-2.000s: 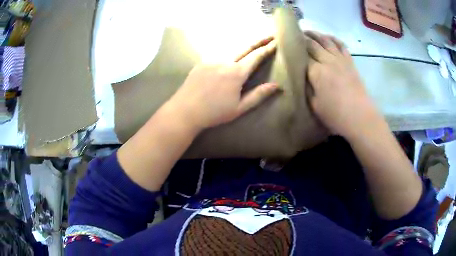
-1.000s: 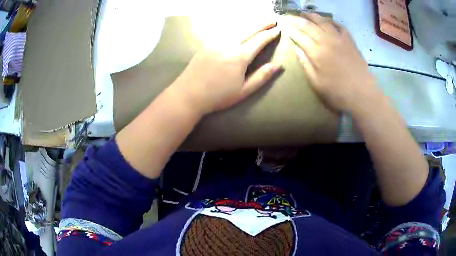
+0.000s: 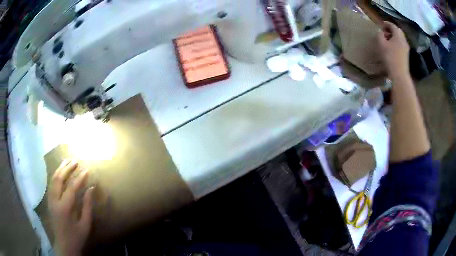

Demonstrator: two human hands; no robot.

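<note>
The khaki garment panel lies on the white machine table, its upper part beside the sewing machine needle area, in strong lamp glare. My left hand rests on the panel with its fingers spread, holding nothing. My right hand is stretched out to the far upper right, at khaki cloth pieces. Its fingers are bent at the edge of the cloth; whether they grip a piece is too blurred to tell. The presser foot and needle are hidden in the glare.
A phone with a dark red edge lies on the table right of the machine head. White scraps lie at the table's right end. Yellow-handled scissors and a small khaki pocket stack lie on a low white surface at right.
The view has swung to the right. My right hand has left the panel and reached out to the far right. My left hand stays on the panel, which now lies flat.
</note>
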